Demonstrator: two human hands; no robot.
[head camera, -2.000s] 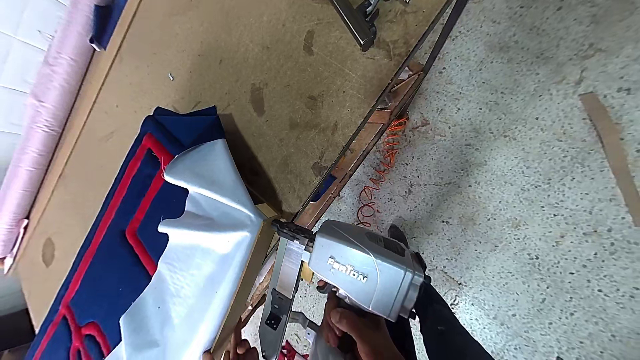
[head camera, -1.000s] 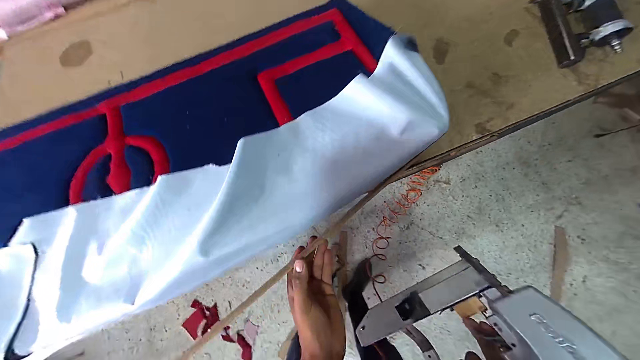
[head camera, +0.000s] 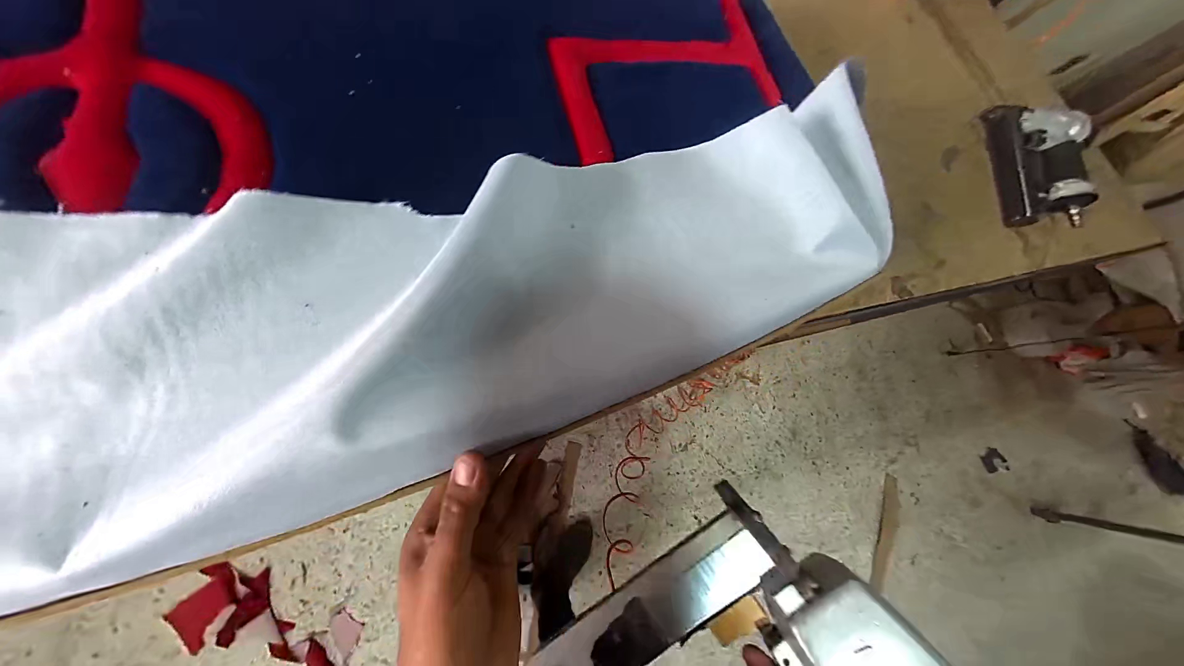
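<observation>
My left hand (head camera: 462, 564) is at the front edge of the board, its thumb on the pale fabric (head camera: 592, 305) and its fingers under the edge, pinching both. That pale sheet runs along the edge, beside navy fabric (head camera: 416, 102) with raised red trim (head camera: 647, 54). Lower right, over the floor, a Fenton-like grey pneumatic stapler (head camera: 832, 610) is held by my right hand (head camera: 757, 655). Only a fingertip of that hand shows; the grip itself is cut off by the frame's bottom. The stapler is apart from the fabric, and its nose (head camera: 740, 509) points up and left.
A second pneumatic tool (head camera: 1036, 166) lies on the brown tabletop (head camera: 925, 176) at right. An orange coiled air hose (head camera: 629, 472) hangs below the edge. Red fabric scraps (head camera: 227, 610), a brown strip (head camera: 885, 532) and a thin rod (head camera: 1110, 525) lie on the floor.
The stapler was against the fabric-covered edge two seconds ago and is now away from it. My left hand has closed onto the edge from an open pose. The view has turned and moved closer.
</observation>
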